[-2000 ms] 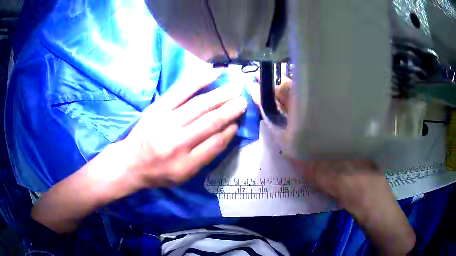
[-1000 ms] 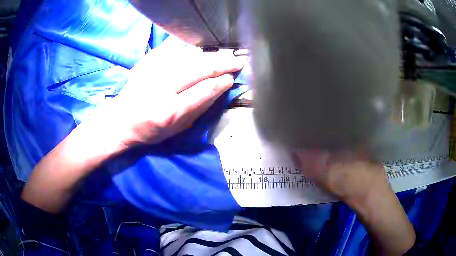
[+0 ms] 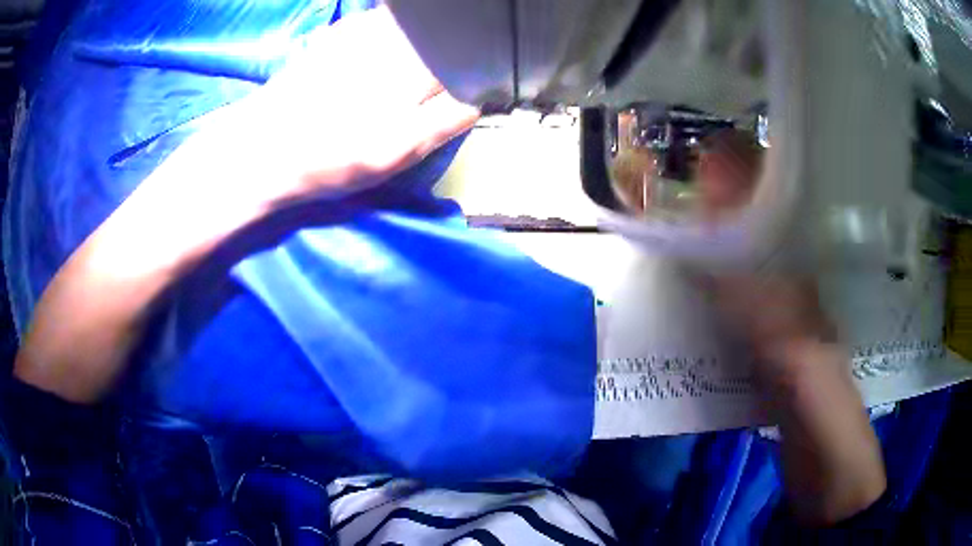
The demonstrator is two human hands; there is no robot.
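Note:
The blue garment cloth (image 3: 458, 331) lies over the table's left part and hangs over its front edge. My left hand (image 3: 373, 117) lies on the cloth left of the machine head (image 3: 533, 48); glare washes it out and its fingertips are hidden. My right hand (image 3: 730, 171) is blurred and mostly behind the pale looped frame (image 3: 783, 139); some of it shows through the frame's opening. Its wrist comes up from the lower right. What either hand's fingers hold cannot be seen. The needle area is lost in glare and behind the frame.
The white table (image 3: 640, 416) has a printed tape scale along its front edge. A worn beige machine bed (image 3: 522, 176) shows below the head. A yellow object (image 3: 959, 288) stands at the right edge. A striped top (image 3: 458, 517) is below.
My left hand has moved up and away from me, to the machine head's left side. The blue cloth has spread right over the table's front edge. The looped frame's opening now shows my right hand.

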